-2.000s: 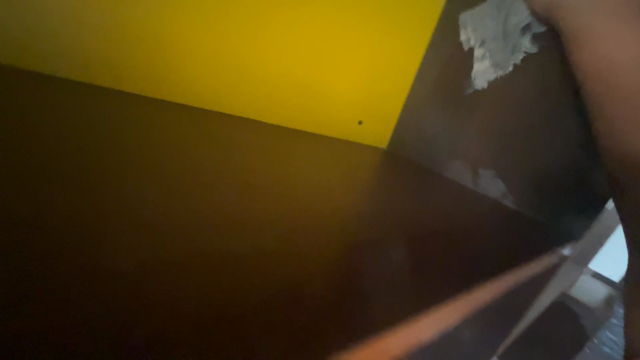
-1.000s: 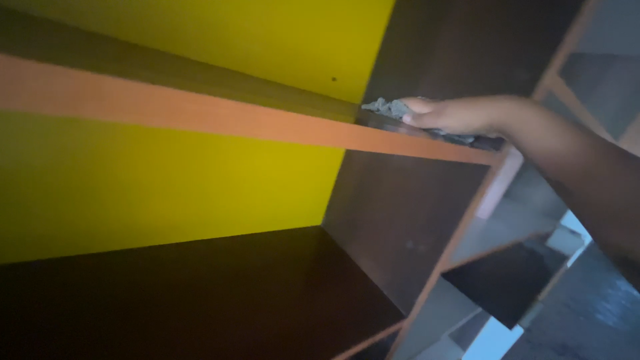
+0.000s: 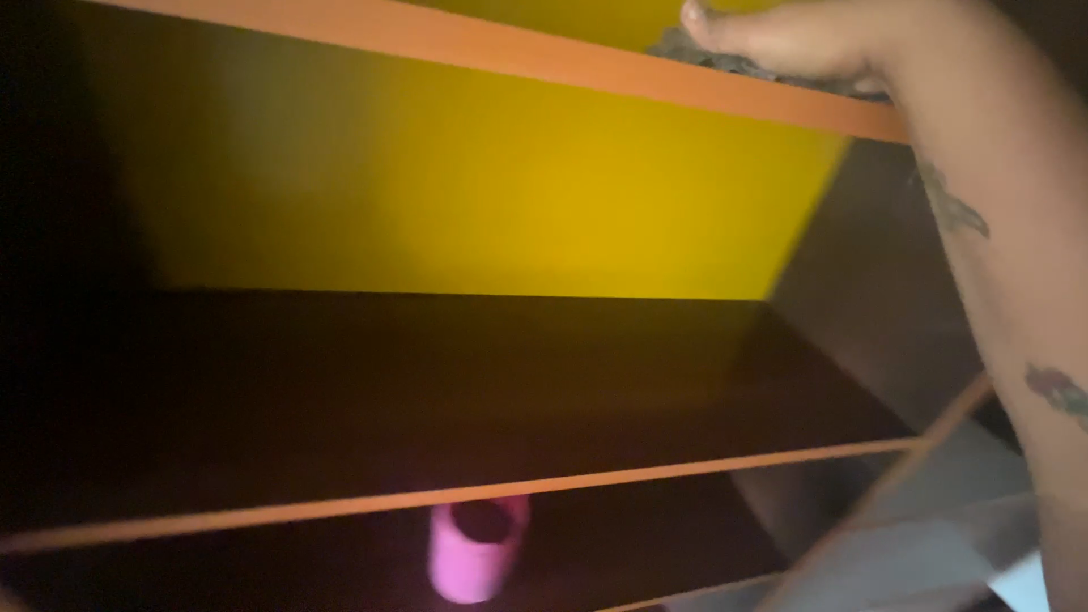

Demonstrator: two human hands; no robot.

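My right hand (image 3: pixel 782 42) reaches in from the right and presses a crumpled grey cloth (image 3: pixel 710 58) onto an upper shelf board, close to its orange front edge (image 3: pixel 544 64). The fingers lie over the cloth, which shows along the hand's underside. Below that board is a compartment with a yellow back panel (image 3: pixel 578 195) and a dark shelf surface (image 3: pixel 425 365). My left hand is out of the picture.
A pink cylindrical container (image 3: pixel 473 552), blurred, stands on a lower shelf. A dark side panel (image 3: pixel 875 255) closes the compartment at the right. Another orange-edged shelf (image 3: pixel 595 483) crosses below. Grey and pale shapes lie beyond, at the lower right.
Two seconds ago the cloth was against the dark side panel; since one second ago it has been on the shelf board under my right hand. The view has shifted, and the pink container now shows.
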